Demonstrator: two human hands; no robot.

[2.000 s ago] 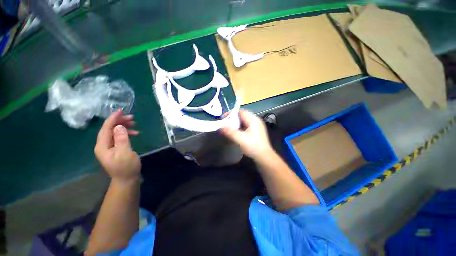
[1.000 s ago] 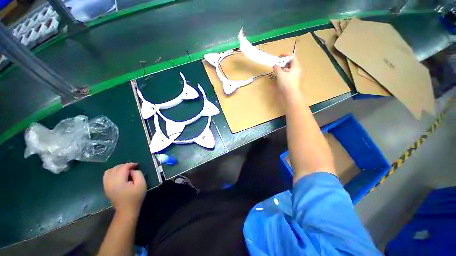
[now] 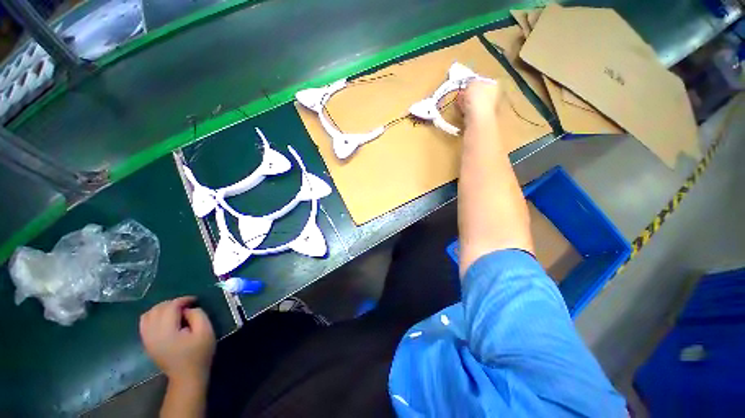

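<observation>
My right hand (image 3: pixel 478 100) holds a white cat-ear headband shell (image 3: pixel 448 91) by its side over the right part of the cardboard sheet (image 3: pixel 392 186); my fingertips are partly hidden. Another white headband shell (image 3: pixel 329 122) lies on the left part of the sheet, with thin dark wires trailing from its ends. Several more shells (image 3: pixel 278 214) lie overlapping on the green bench left of the sheet. My left hand (image 3: pixel 177 332) rests loosely curled at the bench's front edge, with nothing visible in it.
A small blue and white bottle (image 3: pixel 243 285) lies near the front edge. A crumpled clear bag (image 3: pixel 88 265) is at left. Cardboard offcuts (image 3: pixel 613 73) lie at far right. A blue tote (image 3: pixel 606 260) stands on the floor at right. Metal posts are at upper left.
My right hand has carried a shell from near my lap to the sheet and, since a second ago, lowered and turned it. My left hand has drawn back and curled. The view has shifted.
</observation>
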